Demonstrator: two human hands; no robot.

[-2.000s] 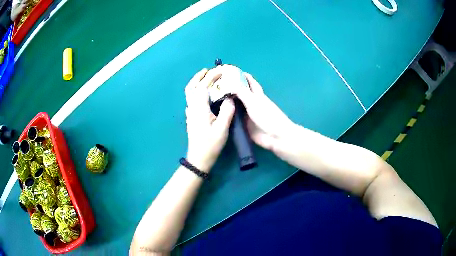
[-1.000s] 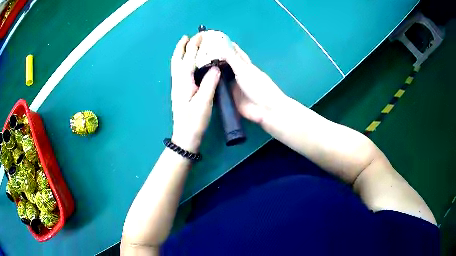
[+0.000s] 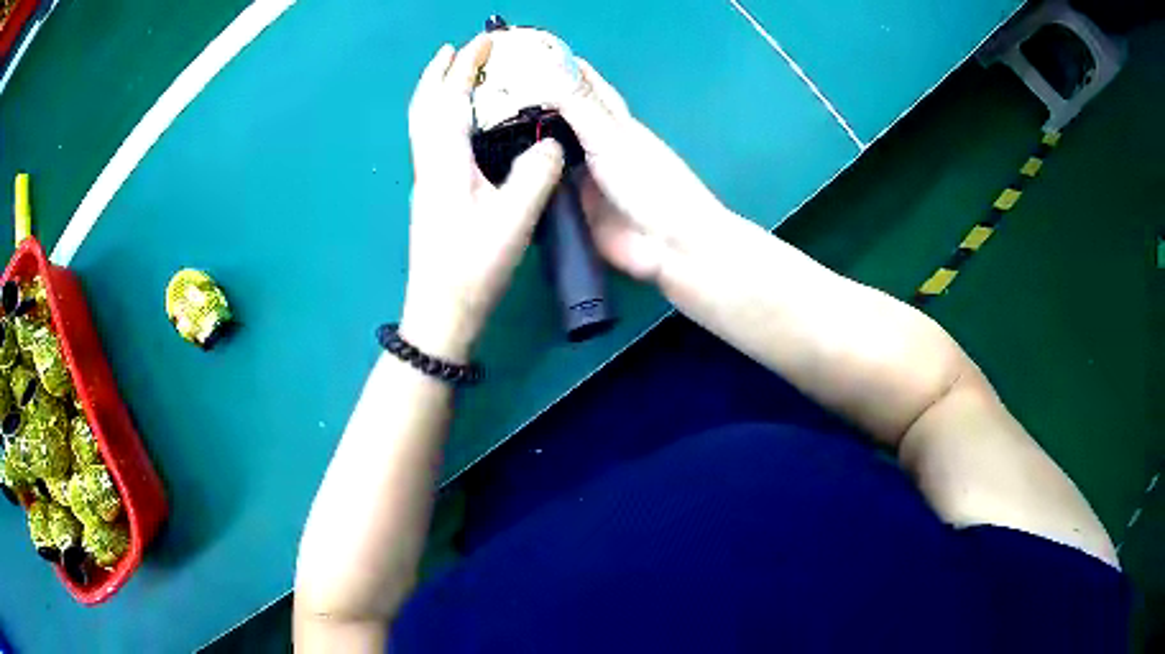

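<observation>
A microphone body, white and rounded, is held between both hands at the top middle, above the worktop. A short black neck shows at its far end, with no head on it. The black handle points towards me. My left hand grips the left side, its thumb on the black part at the base. My right hand wraps the right side. A loose gold mesh head with a black collar lies on the worktop at the left.
A red bin full of gold heads stands at the left edge, partly cut off. A yellow cylinder lies on the belt beyond it. A grey stool-like frame and yellow-black floor tape are at the right.
The view has shifted, so hands and microphone appear higher and further left. The loose head has rolled and its black collar now faces down and right. Both hands keep hold of the microphone.
</observation>
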